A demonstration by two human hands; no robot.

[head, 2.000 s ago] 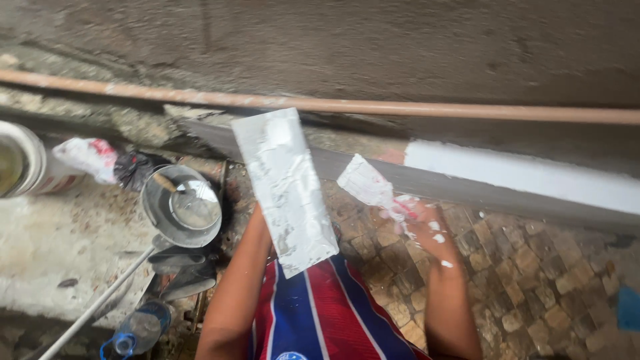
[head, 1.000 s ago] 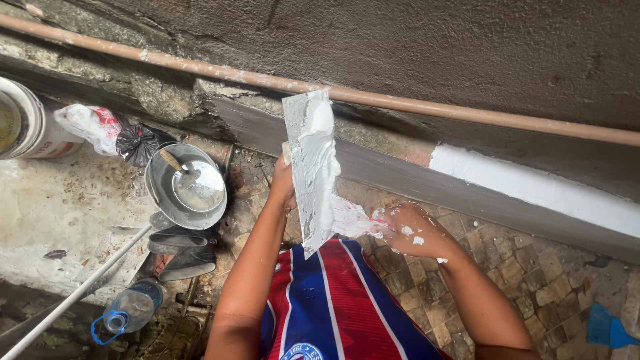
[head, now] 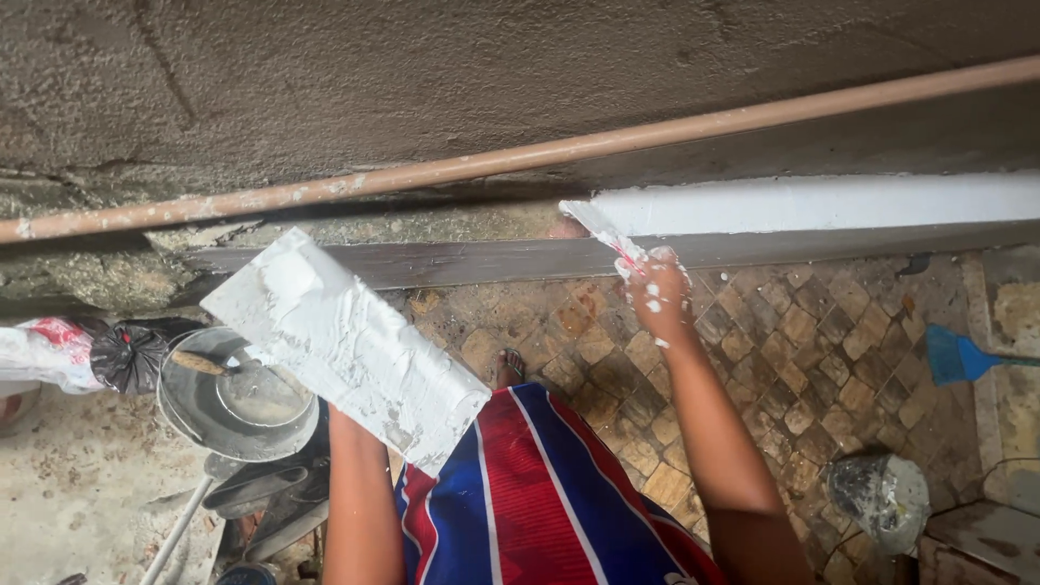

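White paste lies thick on a rectangular plastering trowel (head: 349, 349), whose flat face is turned up toward me. It is borne by my left hand, which is hidden beneath the plate; only the forearm shows. My right hand (head: 662, 296), spotted with white paste, grips a small putty knife (head: 600, 223) with a pinkish-red handle. The knife's coated blade is at the left end of a smooth white strip (head: 812, 203) on the ledge along the wall. Left of the blade the ledge (head: 455, 223) is rough and bare, with a grey board-like face (head: 390, 262) along its front.
A tan pipe (head: 487, 165) runs along the wall above the ledge. At left are a metal basin (head: 244, 439) holding a wooden-handled tool, a black plastic bag (head: 130, 357) and a long pole (head: 177, 528). At right, a blue broom (head: 963, 356) and a paste-smeared bucket (head: 881, 496) are on the tiled floor.
The putty knife, behind or against the trowel one second ago, is now apart from it, up at the ledge. The trowel has tilted to lie face up. The view has shifted to the right.
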